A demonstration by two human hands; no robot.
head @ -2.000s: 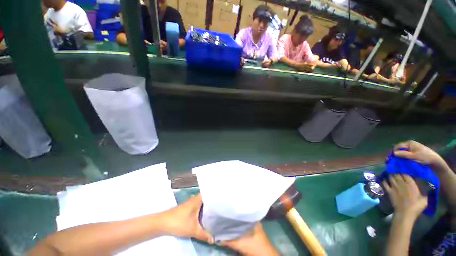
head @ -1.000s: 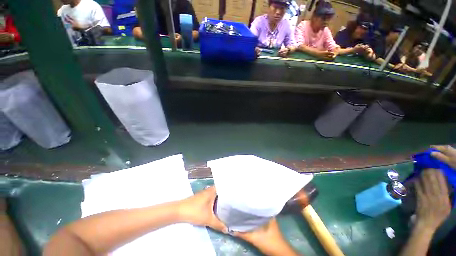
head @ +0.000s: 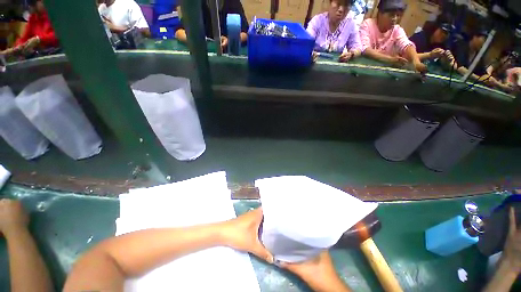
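A white protective bag (head: 308,214) is around a unit at the bottom centre; a thin dark edge shows at its left side. My left hand (head: 248,234) grips its left side near the lower end. My right hand (head: 314,271) holds it from below, partly hidden by the bag. A rubber mallet (head: 376,259) lies to the right, its dark head partly behind the bag. The stack of flat bags (head: 171,208) lies at the left, under my left forearm.
Bagged units (head: 174,122) stand in the green channel beyond, left of centre and far left. Two grey units (head: 407,134) stand at right. A light-blue bottle (head: 451,236) is on the bench beside a neighbour's hand. A green post (head: 105,85) rises at left. People and a blue parts bin (head: 281,50) are across.
The view has swung left, so the scene sits further right. My hands and the bagged unit hold nearly the same pose. The right neighbour's blue cloth is mostly out of view, and a dark-grey object shows there.
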